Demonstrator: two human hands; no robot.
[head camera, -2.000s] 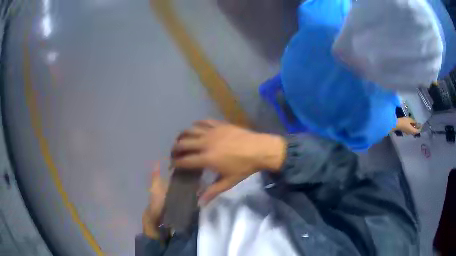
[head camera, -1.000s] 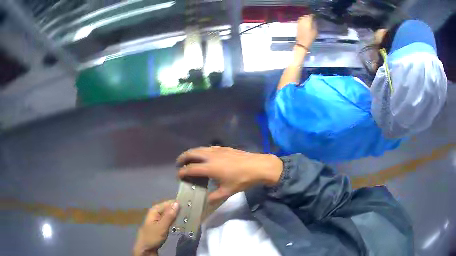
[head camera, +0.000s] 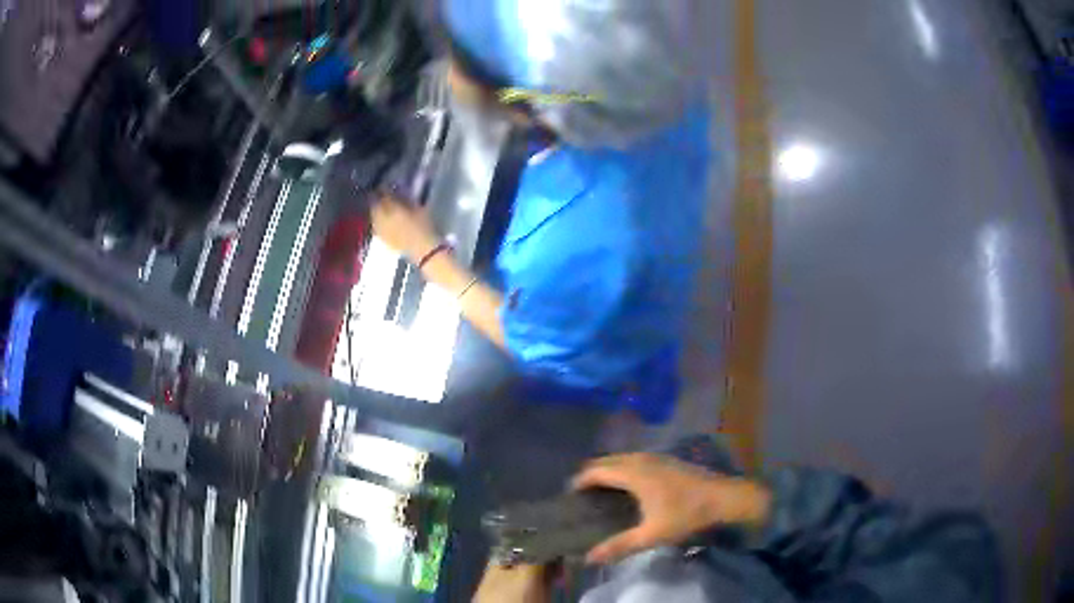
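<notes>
A dark grey oblong block (head camera: 563, 527) is held low in the picture, lying roughly sideways. My right hand (head camera: 665, 501) comes in from the right in a dark sleeve and is shut on the block's right end, fingers above and thumb below. My left hand (head camera: 516, 583) is at the bottom edge, mostly cut off, against the underside of the block's left part; its fingers are hidden behind the block. The picture is blurred, so the block's details do not show.
A person in blue (head camera: 601, 259) with a pale cap is close in front, an arm (head camera: 453, 277) reaching left over a white work surface (head camera: 415, 342). Machine rails (head camera: 277, 253) and a grey frame beam (head camera: 153, 309) fill the left. A yellow floor line (head camera: 748, 236) runs at right.
The view has swung round, bringing the machinery to the left and the floor to the right. The block now lies sideways in the picture, and my left hand is lower and more cut off.
</notes>
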